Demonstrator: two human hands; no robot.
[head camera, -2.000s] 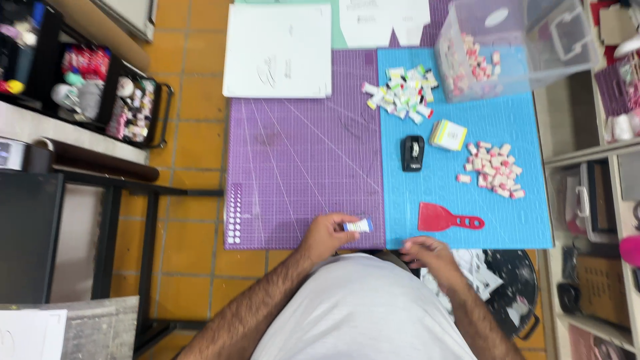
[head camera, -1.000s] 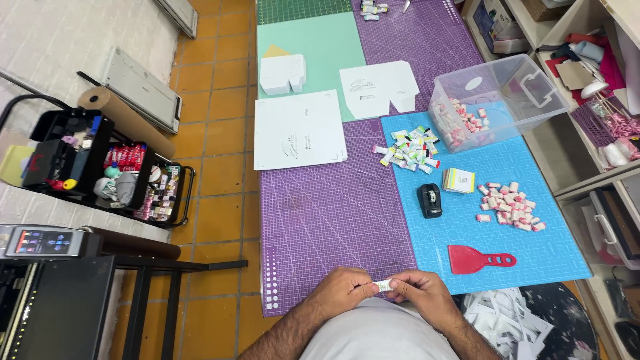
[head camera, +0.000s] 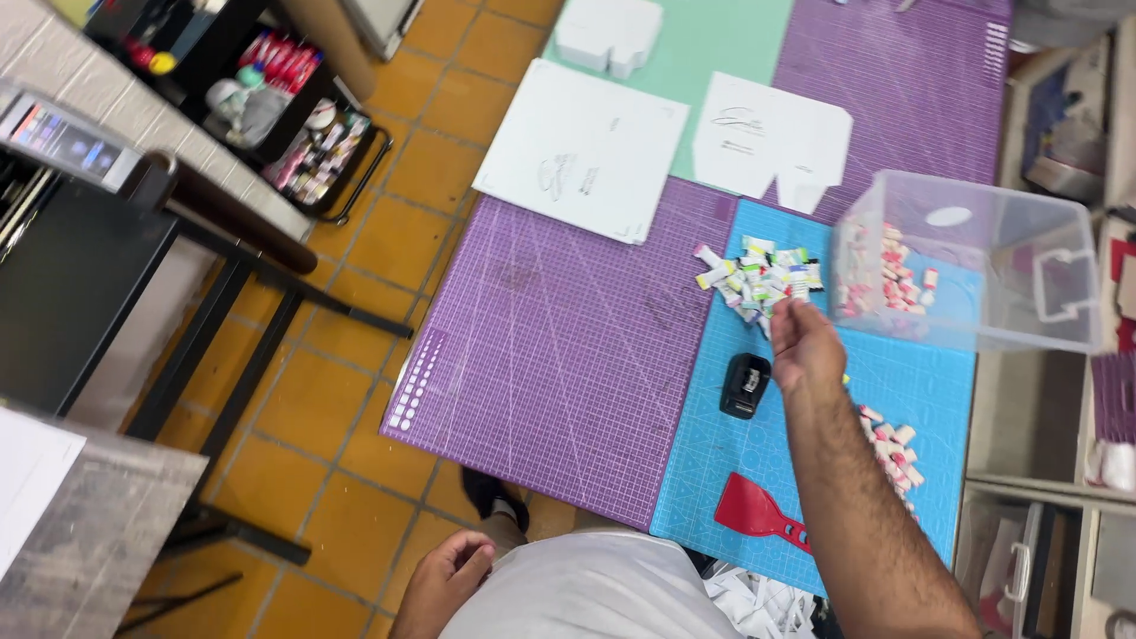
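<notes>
My right hand (head camera: 806, 344) reaches over the blue cutting mat, fingertips at the near edge of a pile of small wrapped packets (head camera: 754, 277); whether it grips one is unclear. My left hand (head camera: 454, 568) is loosely curled beside my white shirt, off the table's near edge, with its palm hidden. Left of my right wrist stands a small black dispenser-like device (head camera: 745, 385). A red plastic scraper (head camera: 748, 508) lies nearer me, its handle end beside my forearm. Small pink-and-white rolled pieces (head camera: 898, 457) are heaped right of the forearm, which partly covers them.
A clear plastic bin (head camera: 1021, 266) with more pink-and-white pieces lies at the mat's right. White printed sheets (head camera: 586, 151) and a cut card shape (head camera: 768, 133) lie farther back. A purple cutting mat (head camera: 550, 355) adjoins the blue one. A black metal frame (head camera: 293, 284) stands left.
My hands were together on a small piece at my waist one second ago. The right has moved out to the packet pile, the left down to the left. The view has turned.
</notes>
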